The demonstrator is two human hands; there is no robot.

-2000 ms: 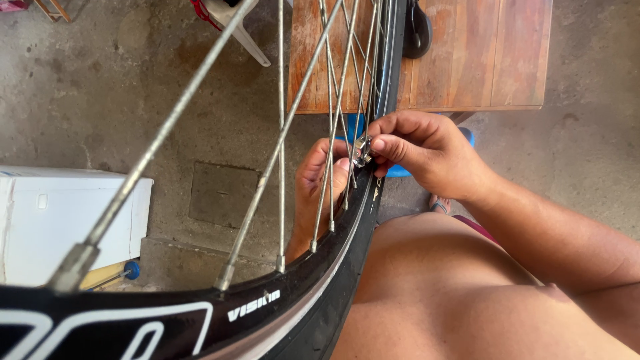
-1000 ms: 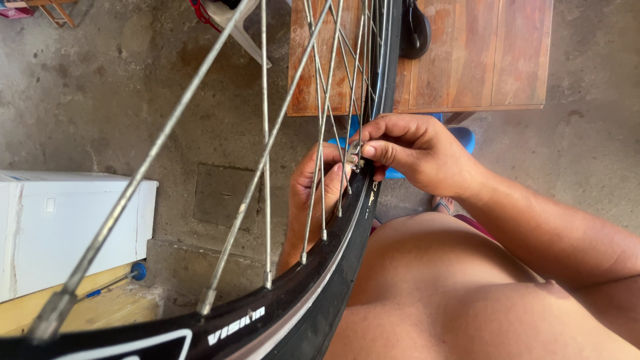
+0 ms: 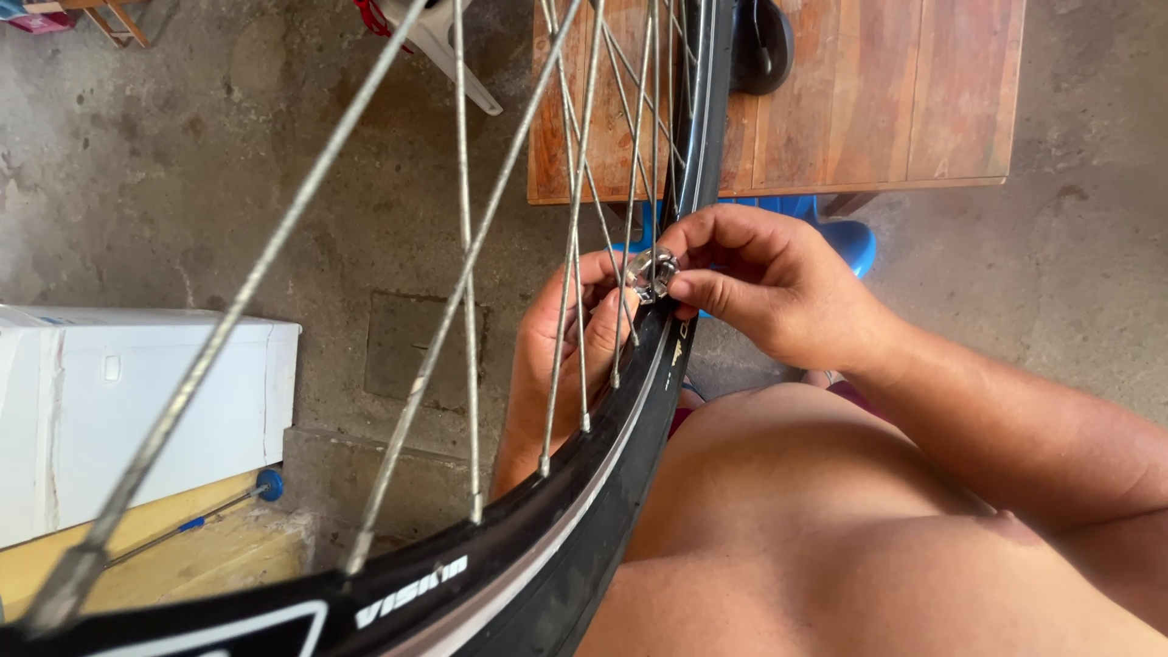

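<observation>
A bicycle wheel's black rim stands upright close to the camera, with a black tyre around it and metal spokes crossing the view. At the rim's inner side, my left hand reaches behind several spokes and pinches a small shiny round metal spoke wrench or similar part. My right hand, on the tyre side, grips the same part's right edge between thumb and fingers. The part sits around or against a spoke; which one is hard to tell. My left fingertips are partly hidden.
Beyond the wheel stands a wooden table with a black object on it and a blue plastic stool beneath. A white cabinet-like box is at the left, beside a blue-ended rod. A white plastic chair leg stands behind the spokes.
Both hands stay at the small metal part, with the fingers slightly shifted around it. The wheel's spokes and rim lettering have shifted in view.
</observation>
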